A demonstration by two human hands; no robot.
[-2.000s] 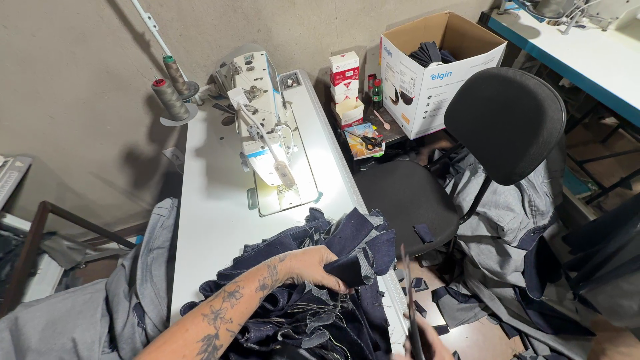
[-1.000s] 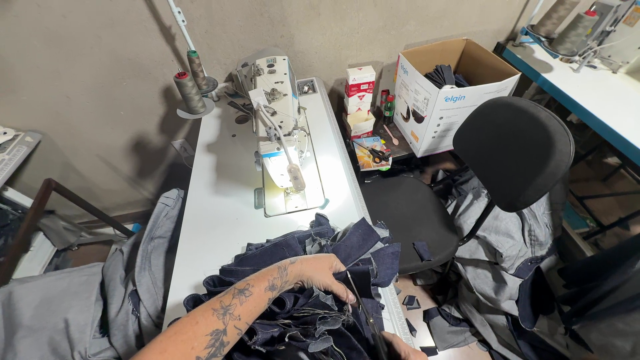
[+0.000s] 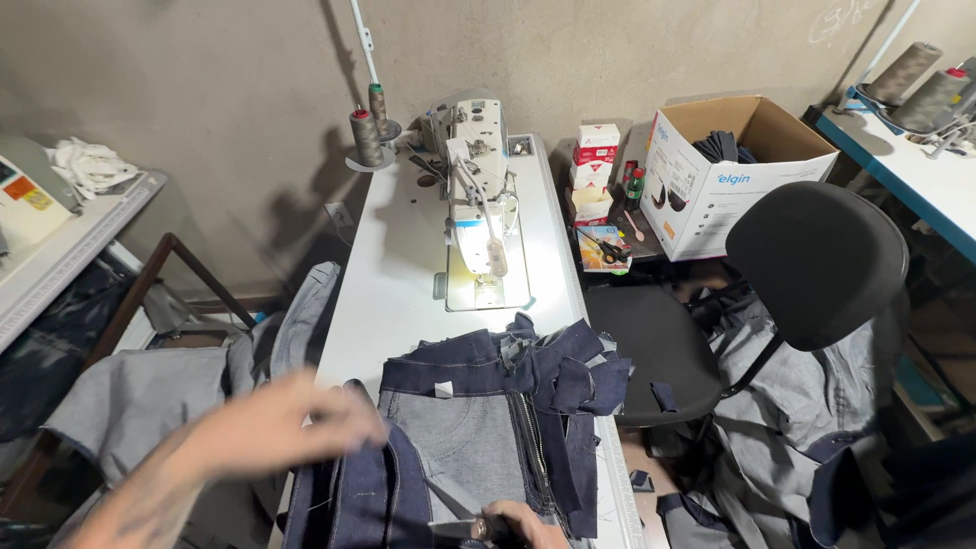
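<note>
My left hand (image 3: 301, 427), blurred, is over the left side of the denim pile, its thumb and fingers apart with nothing visible between them. My right hand (image 3: 526, 524) is at the bottom edge, closed on scissors (image 3: 482, 528) whose blades point left over the cloth; part of the hand is cut off by the frame. Dark blue denim garments (image 3: 450, 427) lie on the near end of the table, showing a waistband (image 3: 438, 366), a lighter grey inner side and a metal zipper (image 3: 537, 450). Behind them stands a lit sewing machine (image 3: 480, 191).
Thread cones (image 3: 366, 137) stand at the table's back left. Right of the table are a black chair (image 3: 656, 351), a cardboard box (image 3: 732, 206) holding dark cloth, and black-handled scissors (image 3: 606, 248) on a booklet. Grey denim (image 3: 793, 381) is heaped beyond the chair, with more (image 3: 152, 389) at left.
My left hand has let go of the cloth bundle at the right and moved left. The denim now lies more spread out, its waistband and zipper showing. The scissors, upright earlier, now point left.
</note>
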